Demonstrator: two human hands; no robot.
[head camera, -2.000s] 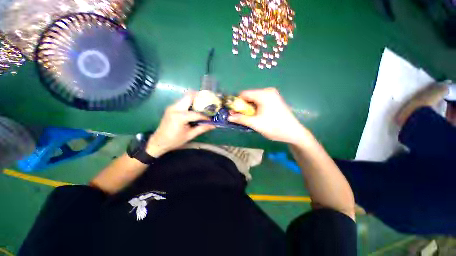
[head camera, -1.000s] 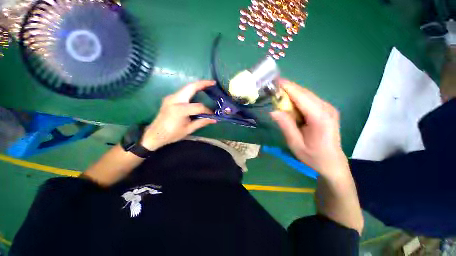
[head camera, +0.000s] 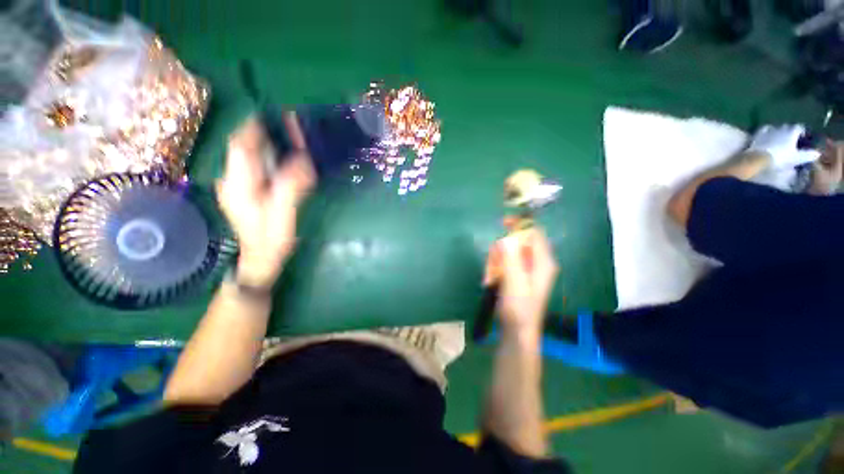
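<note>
My left hand (head camera: 264, 199) is raised over the table at left of centre, blurred. A dark clip base (head camera: 338, 134) shows blurred beside its fingertips, and a thin dark strip rises above them; whether the hand grips the clip is unclear. My right hand (head camera: 526, 278) is closed around the handle of the mallet (head camera: 531, 189), whose head with a pale face points away from me. The loose pile of copper-coloured pieces (head camera: 412, 125) lies on the table beyond, right of the clip base.
A round fan head (head camera: 139, 239) lies on the green table (head camera: 389, 268) at left. Behind it is a clear plastic bag (head camera: 102, 130) of copper pieces. A white sheet (head camera: 643, 218) lies at right, with a neighbour's arm (head camera: 722, 185) over it. Dark objects stand along the far side.
My left hand has moved forward and left from the near edge, and the clip base has moved away from me. My right hand has drawn back with the mallet. The view has shifted.
</note>
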